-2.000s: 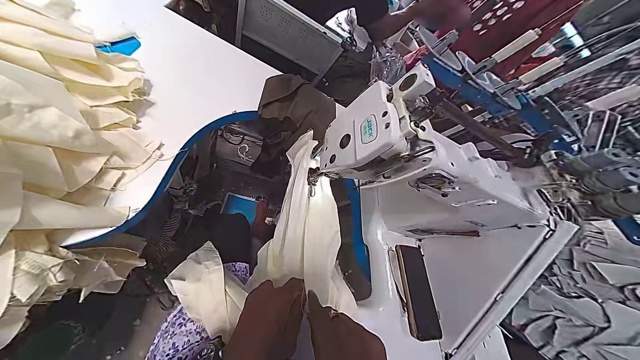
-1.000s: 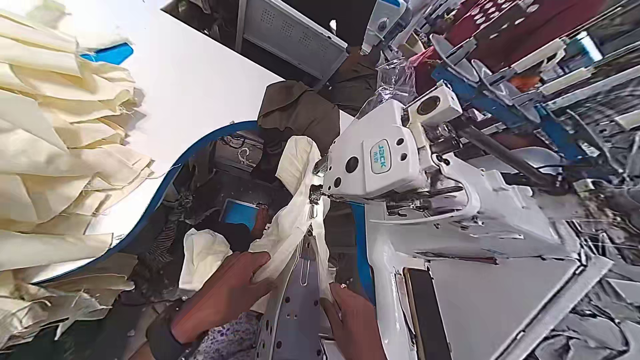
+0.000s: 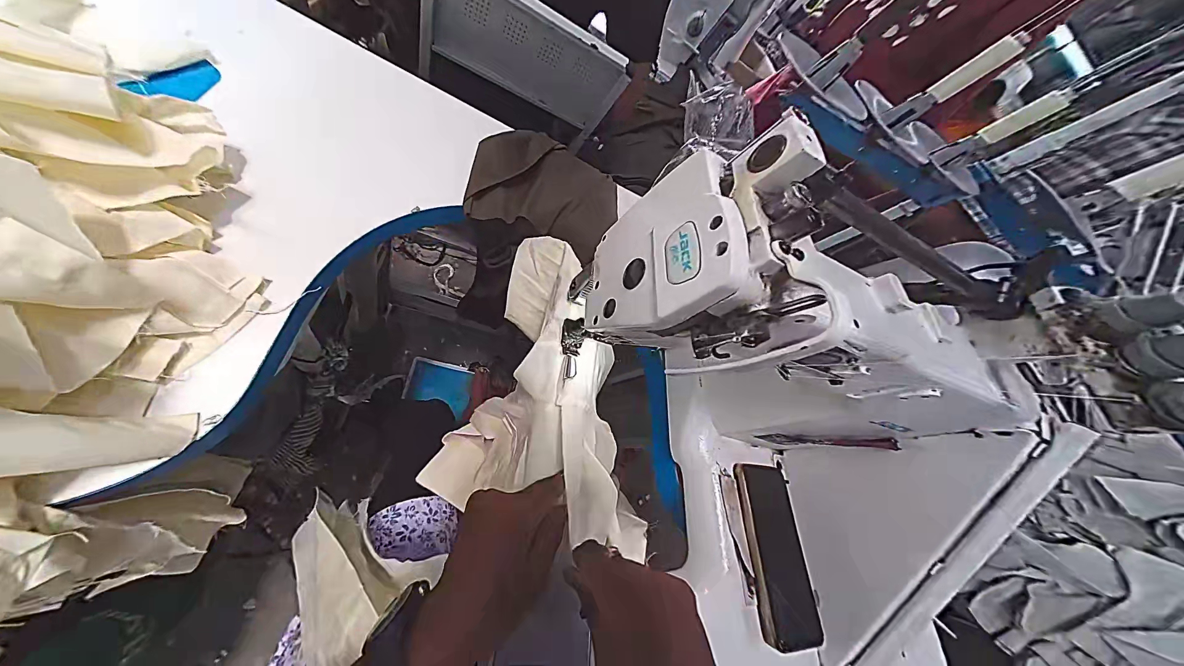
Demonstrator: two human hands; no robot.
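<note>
Cream fabric (image 3: pixel 546 407) runs under the needle area of a white Jack sewing machine (image 3: pixel 675 250), along its narrow arm. My left hand (image 3: pixel 499 564) grips the near left part of this fabric. Close beside it, my right hand (image 3: pixel 634 592) pinches the lower right edge, its fingertips partly hidden. The presser foot (image 3: pixel 571 361) rests over the cloth, beyond both hands. Another cream piece (image 3: pixel 333 573) hangs at the lower left, beside my left wrist.
Cream fabric pieces (image 3: pixel 92 277) are heaped on the white table (image 3: pixel 342 120) at left, near a blue object (image 3: pixel 176 80). Dark brown cloth (image 3: pixel 541 190) lies behind the machine. A dark phone-like object (image 3: pixel 777 555) rests on its right base. Gray cloth pieces (image 3: pixel 1082 573) fill the lower right.
My hands have come closer together since a second ago, when they were apart on either side of the machine's narrow metal arm. That arm, bare then, is now largely hidden by fabric and hands.
</note>
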